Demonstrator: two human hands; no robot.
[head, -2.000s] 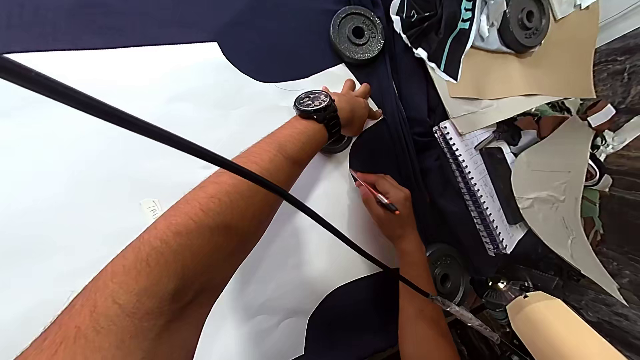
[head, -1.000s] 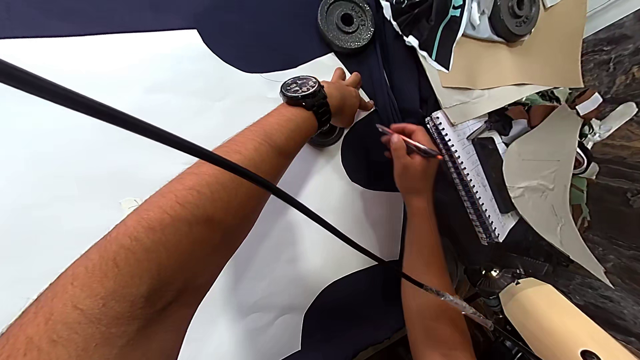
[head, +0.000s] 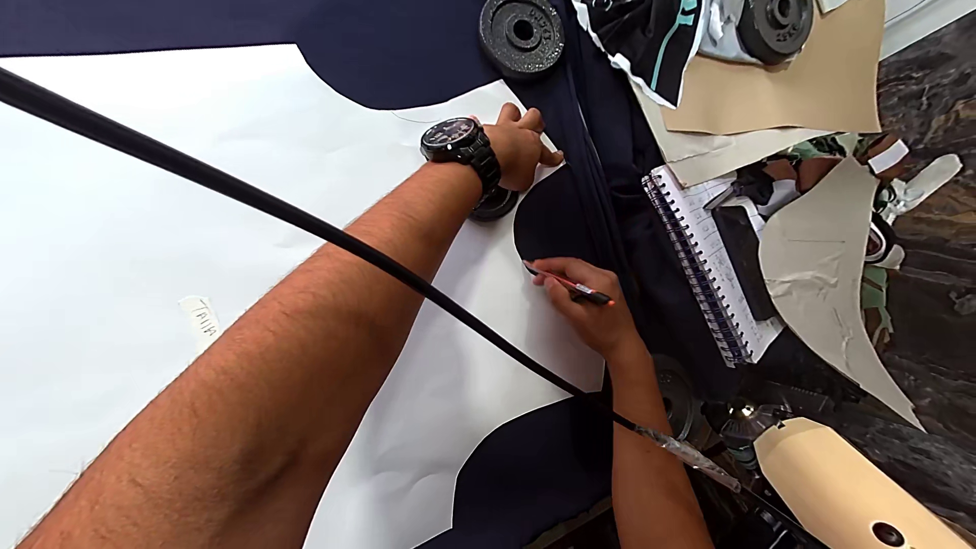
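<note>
My left hand (head: 520, 147), with a black wristwatch (head: 460, 145) on its wrist, lies spread on the edge of a white paper pattern (head: 252, 183). Nothing shows in its grasp; a weight plate (head: 496, 206) is partly hidden under the wrist. My right hand (head: 583, 305) holds a slim pen or pencil (head: 570, 285), its tip at the curved paper edge where dark navy fabric (head: 560, 221) shows. That fabric extends beneath the paper and beyond it at the top and bottom (head: 534, 473).
A black cable or rod (head: 335, 232) crosses the view diagonally. Weight plates (head: 522, 34) sit at the top. On the right are a spiral notebook (head: 698, 263), a dark flat object (head: 743, 259), card pieces (head: 820, 252) and a cream-coloured machine (head: 831, 480), only partly visible.
My right hand was lifted toward the notebook one second ago; now the tip is back at the curved edge, as in the older frame. The left hand stays by the paper edge.
</note>
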